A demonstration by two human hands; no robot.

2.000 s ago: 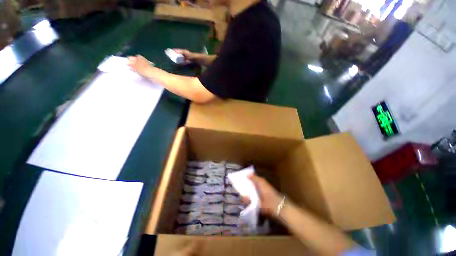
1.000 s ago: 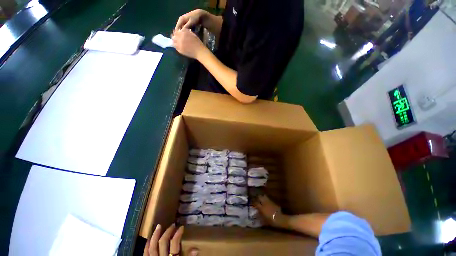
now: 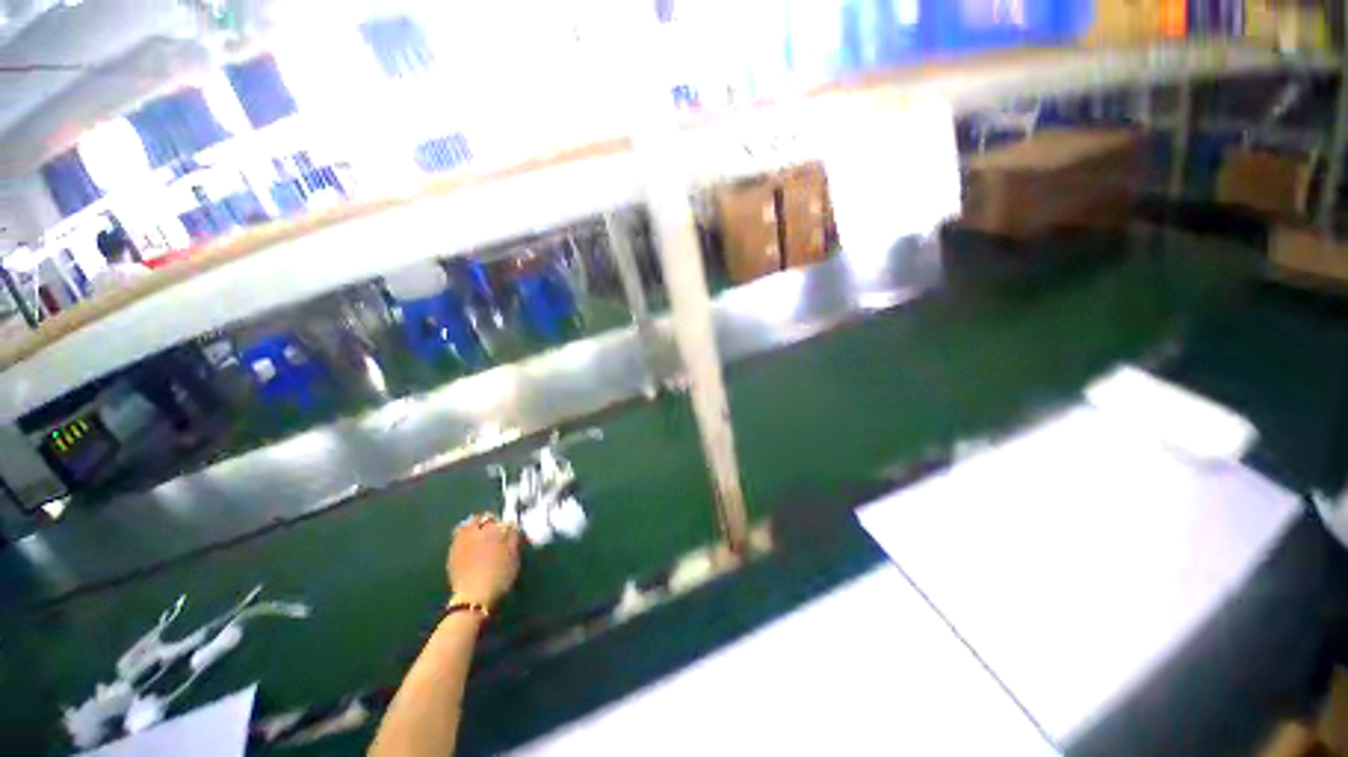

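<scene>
My left hand point(image 3: 484, 562), with a band at the wrist, reaches over the green belt from the bottom. Its fingertips are at the left side of a small tangled clump of white blocks and cords point(image 3: 550, 503). The hand is blurred, so I cannot tell whether the fingers grip a piece. My right hand is out of the picture. A second white clump with cords point(image 3: 155, 673) lies at the lower left.
White work sheets point(image 3: 1087, 555) lie along the near edge, with a thick white stack point(image 3: 1175, 414) at the far end of one. A white post point(image 3: 695, 340) stands beyond my hand, under the overhead shelf point(image 3: 370, 229). Brown cartons point(image 3: 1057, 185) stand at the back right.
The view has swung left from the open carton and co-worker to the belt. My right hand, last inside the carton, has left view. My left hand has moved from the carton edge to the white clump.
</scene>
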